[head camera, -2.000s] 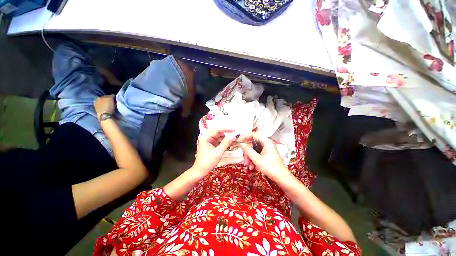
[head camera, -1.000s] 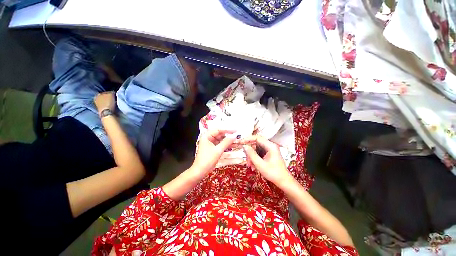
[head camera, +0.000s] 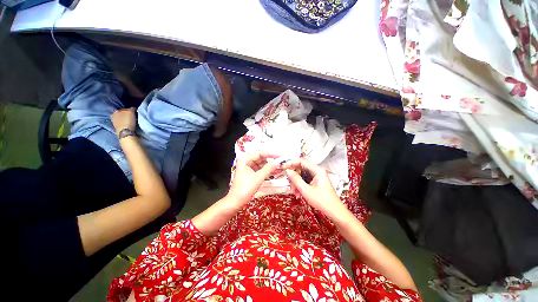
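A white garment piece with red-pink flowers (head camera: 283, 131) lies bunched in my lap over the red leaf-print dress. My left hand (head camera: 249, 178) pinches the cloth between thumb and index finger. My right hand (head camera: 312, 184) is beside it, thumb and index fingertips close together at the cloth, almost touching the left fingertips. A tiny dark dot shows between the fingertips; it is too small to tell what it is. No needle or thread can be made out. A dark blue tray of small mixed pieces (head camera: 283, 19) stands on the table's near edge.
A white table (head camera: 206, 26) runs across the top. A pile of floral cloth (head camera: 439, 88) hangs over its edge at right, above dark bags (head camera: 478, 224). A seated person in blue jeans (head camera: 171, 106) and black top is close at left, one forearm near my left arm.
Since two seconds ago the view has shifted slightly, so the table and tray sit a little lower and further right. My right fingers have flexed slightly; both hands stay at the same cloth spot.
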